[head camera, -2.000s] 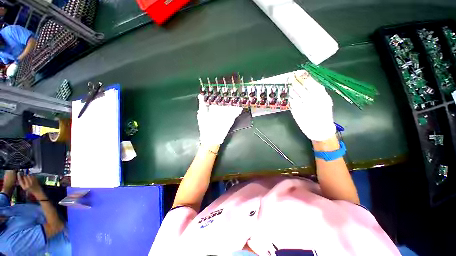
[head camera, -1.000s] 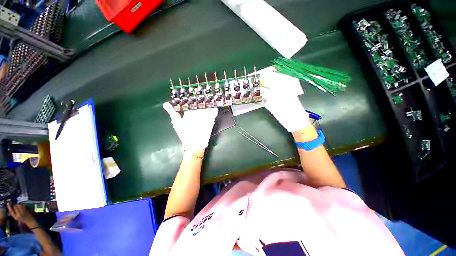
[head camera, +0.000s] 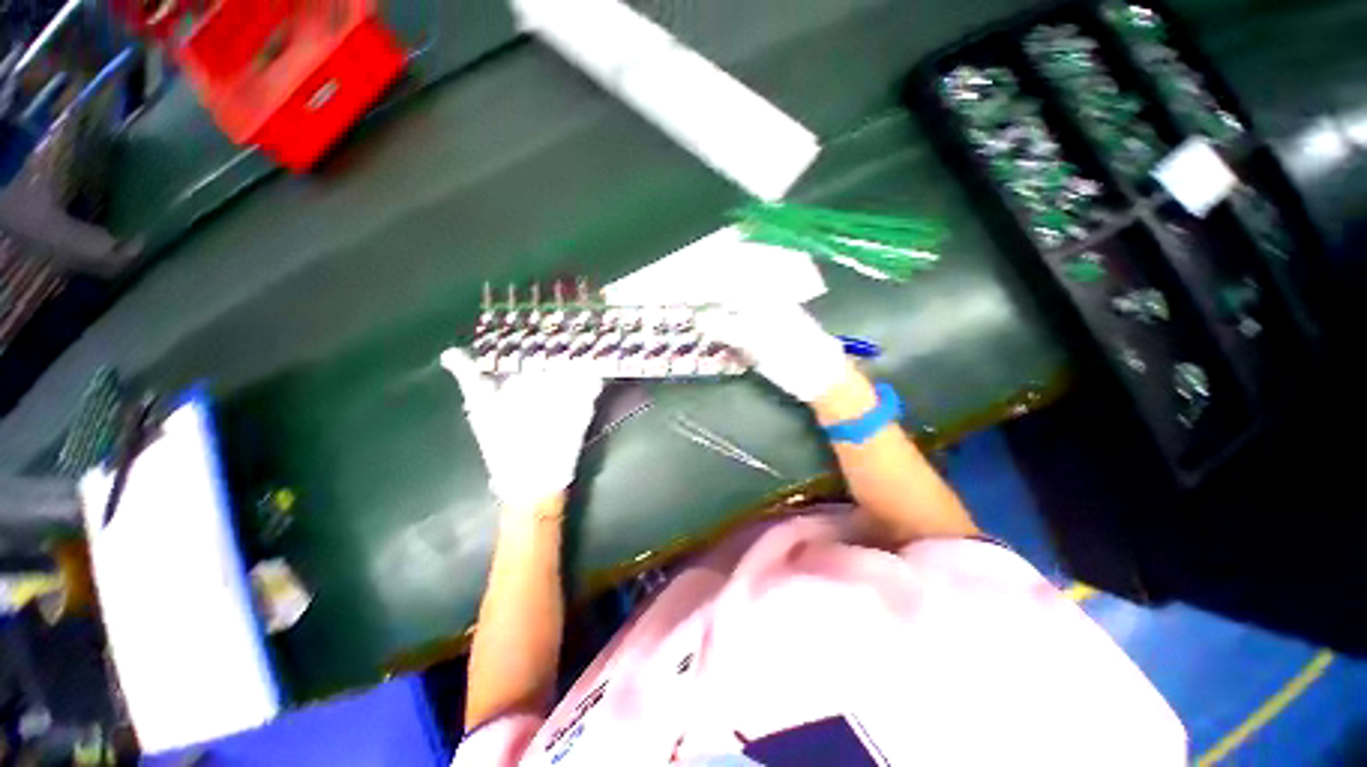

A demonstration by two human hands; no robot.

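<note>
A panel strip of boards (head camera: 600, 345) with upright pins is held level above the bench in front of me. My gloved left hand (head camera: 532, 427) grips its left end and lower edge. My gloved right hand (head camera: 780, 345) holds its right end, with the fingertips blurred. A white sheet (head camera: 705, 276) lies behind the strip, partly hidden by it. Tweezers (head camera: 724, 445) lie on the bench between my forearms. Blue-handled side cutters (head camera: 858, 346) show partly beside my right hand.
Green break-off rails (head camera: 847, 237) lie beyond my right hand, with a long white block (head camera: 675, 90) behind. The black compartment tray (head camera: 1117, 247) is at the right. A red bin (head camera: 308, 98) is at the far left, and a clipboard with paper (head camera: 173, 584) at the left.
The view has turned and shifted right, so the bench things appear further left. Both hands still hold the strip, which now appears lower and more level. The white sheet behind it shows more.
</note>
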